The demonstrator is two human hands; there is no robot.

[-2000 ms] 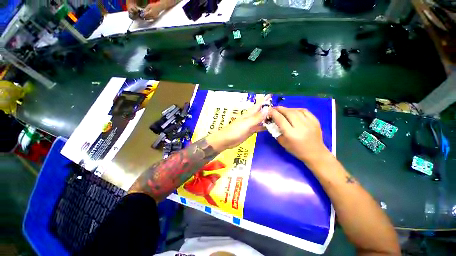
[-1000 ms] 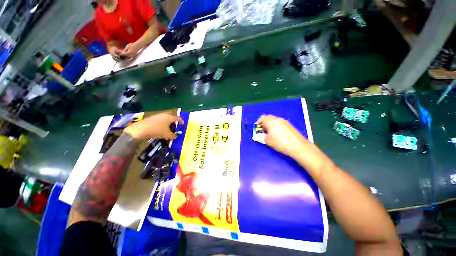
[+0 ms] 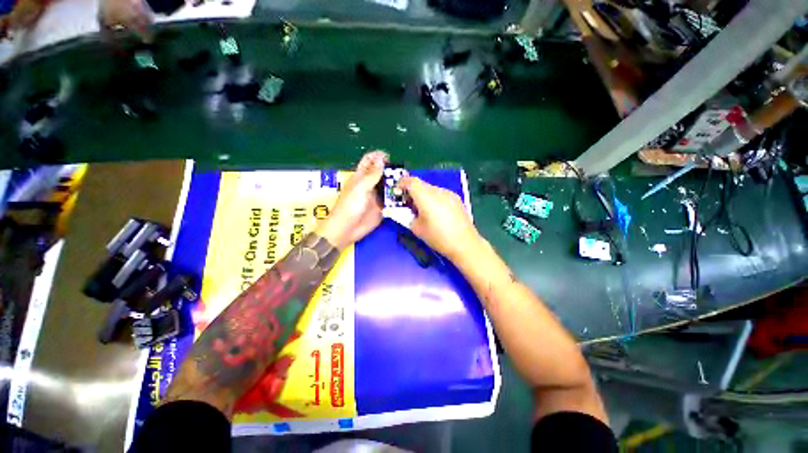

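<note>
My left hand and my right hand meet over the top of the poster's blue area. Between them they hold a small circuit board with a pale lower part. A dark piece shows along its left side, partly hidden by my left fingers. A thin black cord lies on the blue area just below my right hand. Several black plastic cases lie in a pile on the brown part of the poster at left.
Loose green boards and a white-topped part lie right of the poster, near a blue wire bundle. A grey post slants across the upper right. More boards and cords lie along the green line. Another person's hand shows at top left.
My left hand has moved from the case pile to my right hand, and both now hold the board. The view has swung to the right. A cord now shows on the blue area.
</note>
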